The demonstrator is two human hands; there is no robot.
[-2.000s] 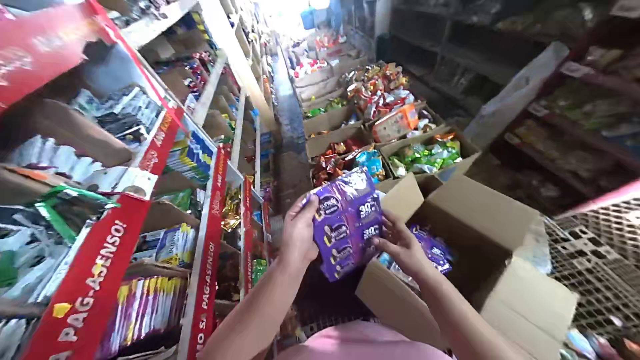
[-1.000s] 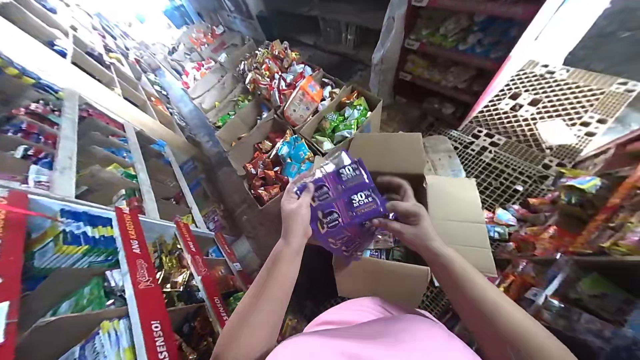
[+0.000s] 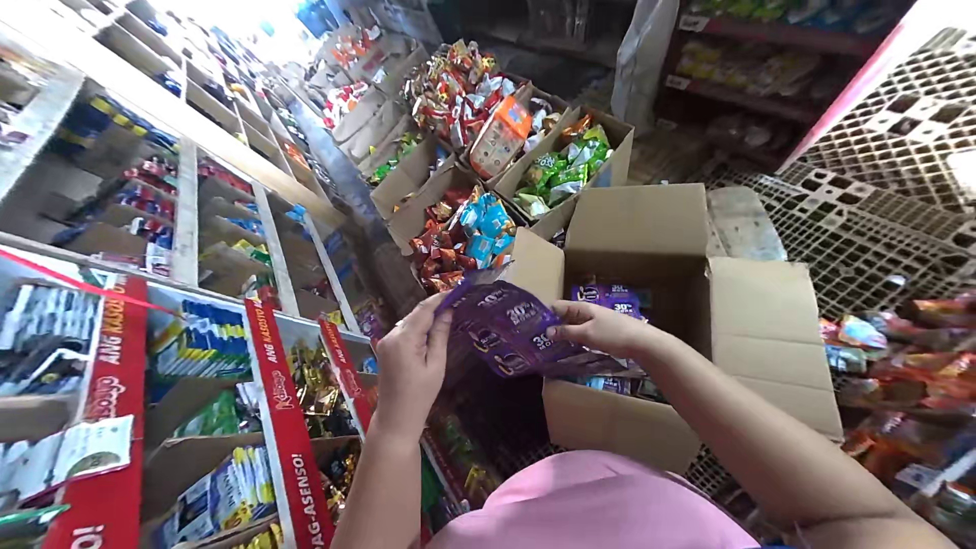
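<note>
A sheet of joined purple sachets (image 3: 507, 324) hangs between my two hands, bent and partly folded. My left hand (image 3: 415, 354) grips its left edge, and my right hand (image 3: 591, 326) pinches its right edge between thumb and fingers. Just right of the sheet stands an open cardboard box (image 3: 637, 221) with its flaps spread. More purple sachets (image 3: 610, 297) lie inside it, partly hidden by my right hand and forearm.
Boxes of snack packs, with green packs (image 3: 568, 168) and blue packs (image 3: 486, 225), stand beyond the open box. Divided shelves of sachets (image 3: 206, 339) line the left. Plastic crates (image 3: 862, 221) and colourful packs (image 3: 907, 358) are at the right.
The purple sheet, flatter and more upright earlier, is now bent between my hands. Both hands still hold it. The view has swung toward the right.
</note>
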